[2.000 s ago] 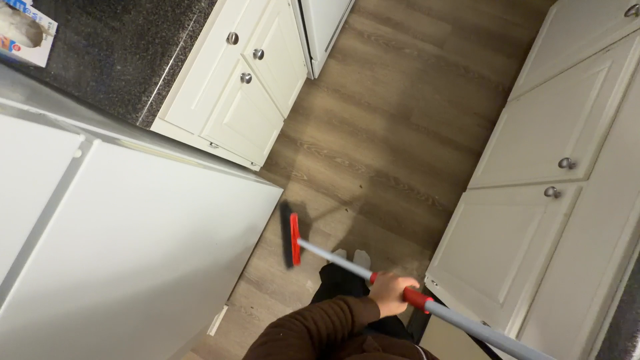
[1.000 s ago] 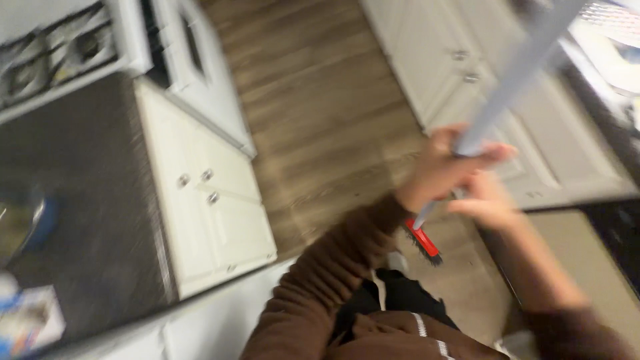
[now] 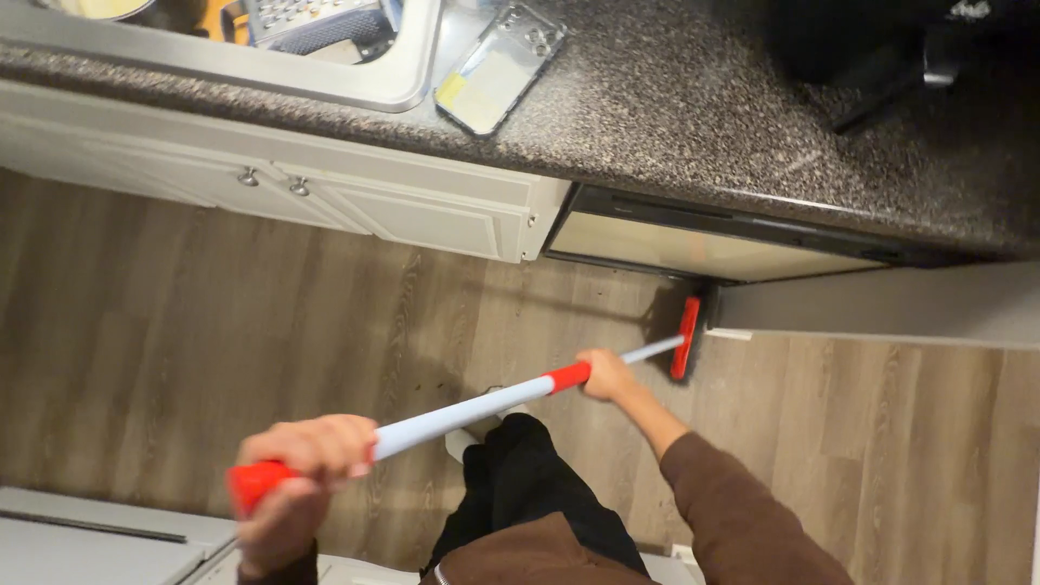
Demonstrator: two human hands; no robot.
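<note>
A push broom with a pale blue-grey pole (image 3: 463, 416) slants across the view. My left hand (image 3: 305, 479) is closed around its upper end, beside the red end cap. My right hand (image 3: 608, 375) grips the pole farther down, just past a red collar (image 3: 569, 377). The red broom head (image 3: 686, 338) with dark bristles rests on the wood-look floor, close to the wall end by the dishwasher. Dark crumbs lie on the floor near my feet.
Above are a speckled countertop (image 3: 650, 106), a steel sink (image 3: 398, 89) holding a grater, and a clear phone case (image 3: 500, 69). White cabinets (image 3: 422, 213) and a dishwasher (image 3: 715, 244) line that side. A white appliance (image 3: 97, 544) stands at lower left.
The view has turned strongly toward the sink side. My hands, close together on the pole one second ago, are now far apart on it. The broom head now lies beside the wall end.
</note>
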